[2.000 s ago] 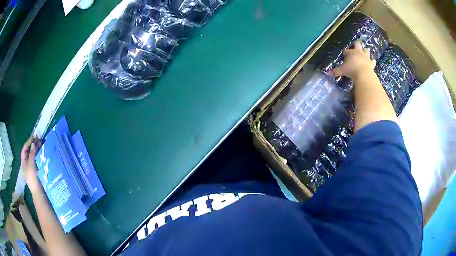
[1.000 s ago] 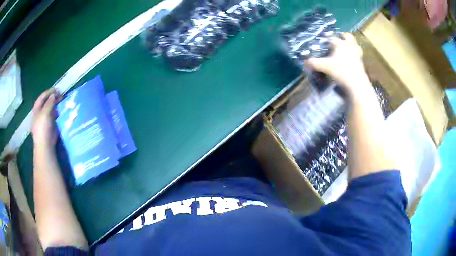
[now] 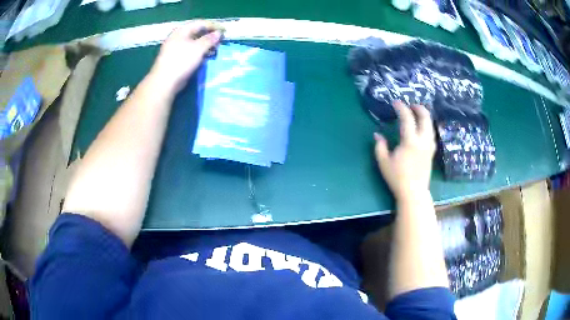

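A loose stack of blue cards (image 3: 244, 106) lies on the green work surface (image 3: 325, 181). My left hand (image 3: 190, 50) is at the stack's top left corner; its fingertips are bent and partly hidden, so I cannot tell whether they grip a card. A long bundle of bagged black accessories (image 3: 412, 69) lies at the right, near the whitish strip. A shorter bundle (image 3: 467, 150) lies against its right end, nearer me. My right hand (image 3: 406, 147) is open with fingers spread, just below the long bundle; its fingertips are close to the bundle.
White trays (image 3: 431, 12) stand beyond the whitish edge strip (image 3: 281, 28). An open carton (image 3: 531, 231) with black bundles (image 3: 478, 269) and white padding (image 3: 494, 303) is below the bench at right. A torn brown carton (image 3: 37, 169) with a blue label (image 3: 20, 107) is at left.
The view has swung to the right. My right hand has left the carton with a black bundle and let go of it; that bundle now lies on the work surface. My left hand remains at the card stack.
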